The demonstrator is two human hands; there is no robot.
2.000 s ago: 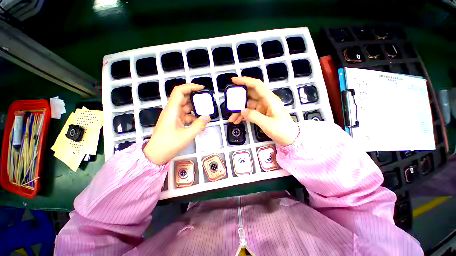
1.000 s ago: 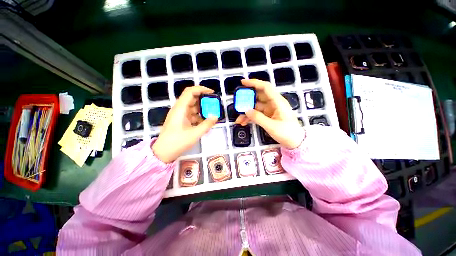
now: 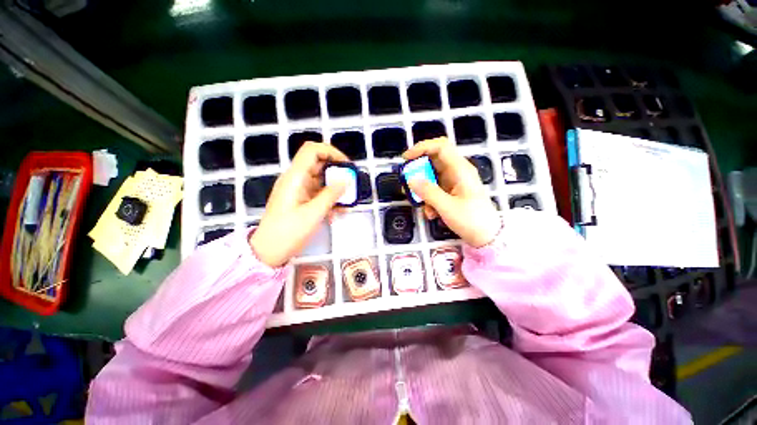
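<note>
My left hand (image 3: pixel 299 203) holds a black smartwatch unit (image 3: pixel 341 182) by its edges, thumb over the lower part of its lit whitish-blue screen. My right hand (image 3: pixel 455 192) holds a second smartwatch unit (image 3: pixel 420 171), its screen lit blue and white, thumb on the lower part. Both units are tilted above the middle of the white tray (image 3: pixel 357 231). Dark units lie in the tray's upper rows. A black unit (image 3: pixel 399 224) lies back up between my hands. Coppery and whitish units (image 3: pixel 361 278) with round centres lie in the bottom row.
At left, a red bin (image 3: pixel 85 166) holds thin sticks; beside it, yellow paper slips (image 3: pixel 124 253) carry a separate watch unit (image 3: pixel 131 211). At right, a clipboard (image 3: pixel 573 149) with a record sheet (image 3: pixel 651 199) overlaps a black tray (image 3: pixel 676 108).
The two screens went from plain white to blue, and now show whitish and blue. The right unit has turned and tilted, and my thumbs lie further over the screens.
</note>
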